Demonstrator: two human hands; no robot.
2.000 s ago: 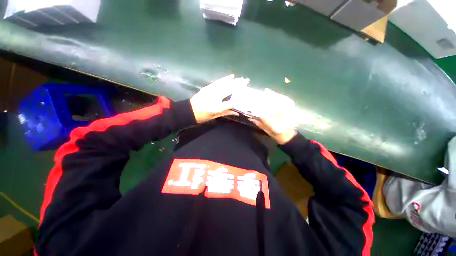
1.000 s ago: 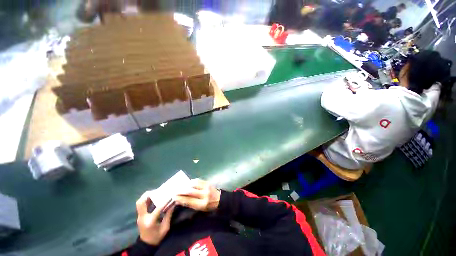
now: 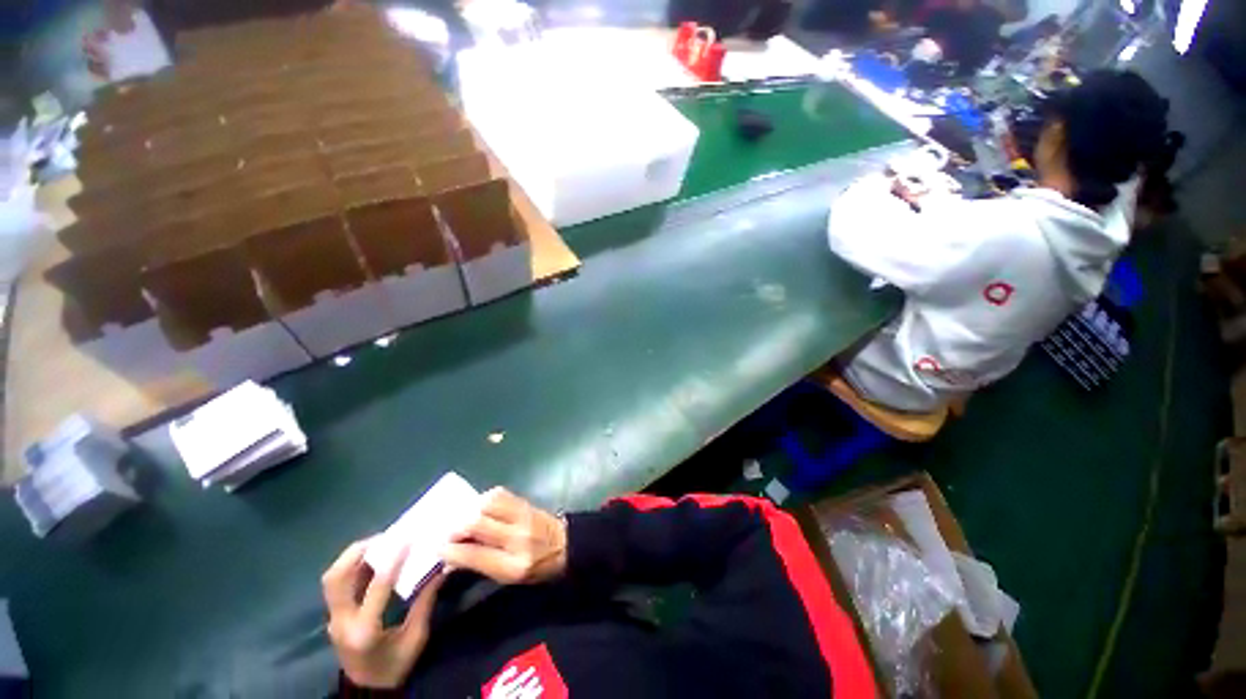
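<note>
A small white carton (image 3: 426,529) is held between my two hands, low in the view, just over the bench's near edge. My left hand (image 3: 372,615) grips its left end, with the thumb underneath. My right hand (image 3: 508,537) grips its right side, with the fingers on its upper face. A dark line shows along the carton's edges. What is inside it cannot be seen. A stack of white leaflets (image 3: 235,434) lies on the green bench beyond my left hand. A white-grey pile (image 3: 77,474) lies left of the stack.
Rows of open cartons (image 3: 366,253) stand on a tan board (image 3: 551,253) at the back left. A large white box (image 3: 588,150) is right of them. A person in a white hoodie (image 3: 963,273) sits at the right. An open cardboard box (image 3: 981,625) with clear plastic is on the floor.
The view has swung up and right from my lap, bringing the carton rows and seated person into sight. Both hands keep hold of the white carton; over the last second it has changed little.
</note>
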